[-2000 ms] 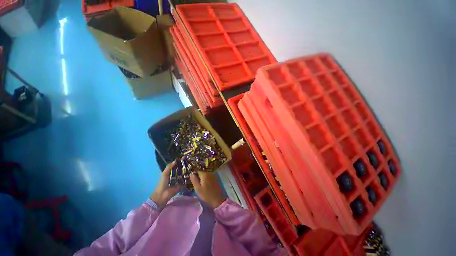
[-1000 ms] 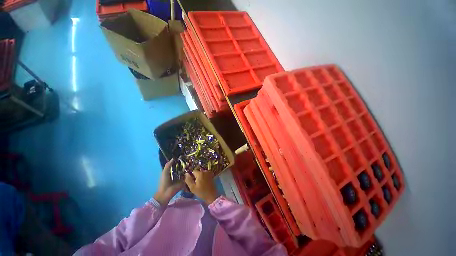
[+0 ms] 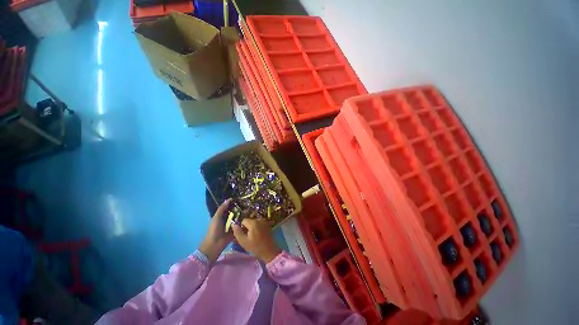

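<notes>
An open box [image 3: 293,190] with a brown rim stands in front of my body, full of small shiny gold and silver metal parts [image 3: 249,182]. My left hand [image 3: 218,230] is at the box's near edge and holds a few of the small metal parts, one of them bright yellow-gold. My right hand [image 3: 256,236] is just beside it at the near rim, its fingers bent toward the parts in my left hand. Whether the right fingertips grip a part is too small to tell.
To the right stands a stack of red pocket trays [image 3: 419,165] with dark round parts [image 3: 464,284] at its near end. Beyond the box is a stack of red compartment trays [image 3: 298,60]. Brown cartons [image 3: 184,63] stand on the blue floor. A person's blue sleeve [image 3: 14,273] shows at the left.
The whole view has shifted, so the box and trays sit slightly further right and lower. My left hand shows fewer parts than two seconds ago, and my right hand's fingers are more bent.
</notes>
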